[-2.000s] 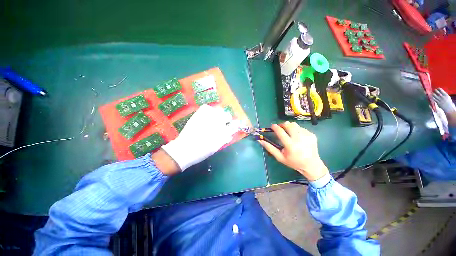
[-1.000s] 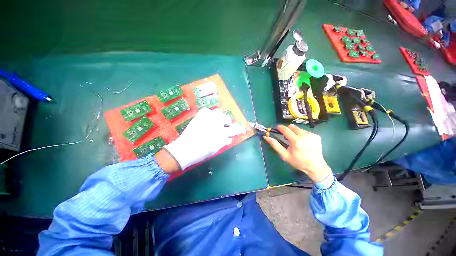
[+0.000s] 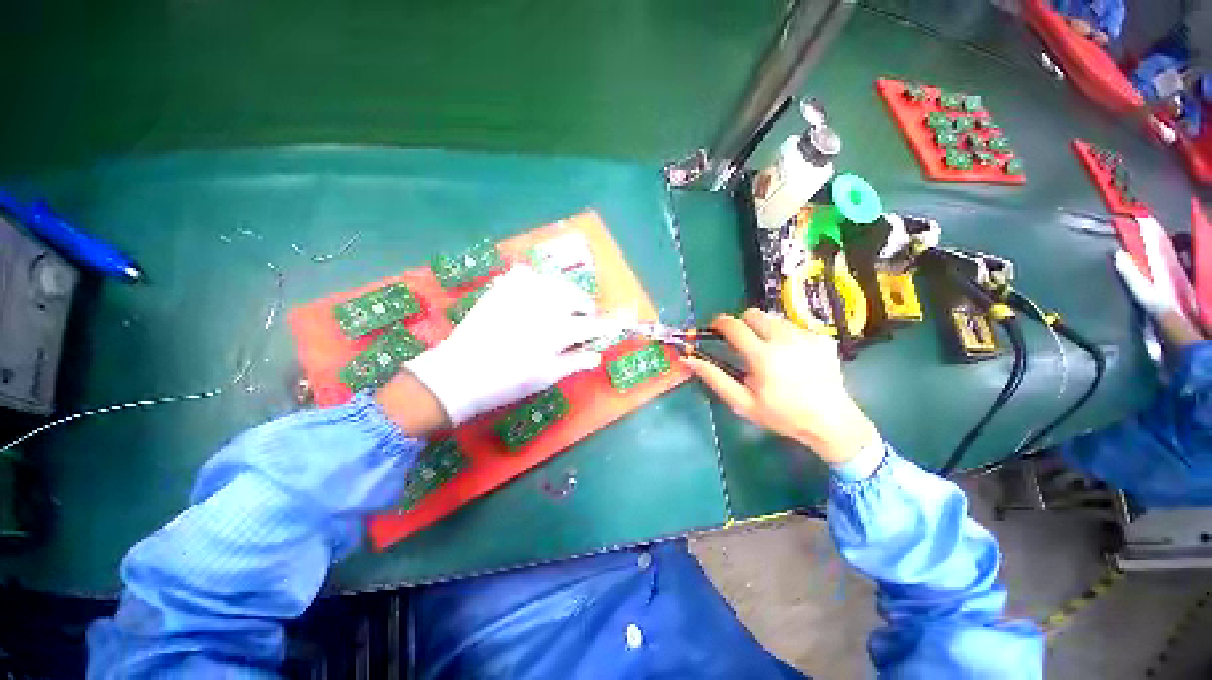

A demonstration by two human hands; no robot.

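Observation:
Small green circuit boards lie in rows on the orange-red tray in front of me. My left hand, in a white glove, is over the middle of the tray; its fingertips are at a board, which they partly hide. My bare right hand holds diagonal cutters by the handles at the tray's right edge. The cutter jaws meet the left fingertips above a board; whether the jaws are closed on a lead cannot be told.
Right of the post stand a whitish bottle, a green disc, a yellow ring and an iron stand with cables. Another board tray lies farther off. A blue pen is at left. Another person's gloved hand is at right.
My left hand has moved up and slightly left over the tray, uncovering boards at its lower right. The cutter jaws have moved left to the left fingertips.

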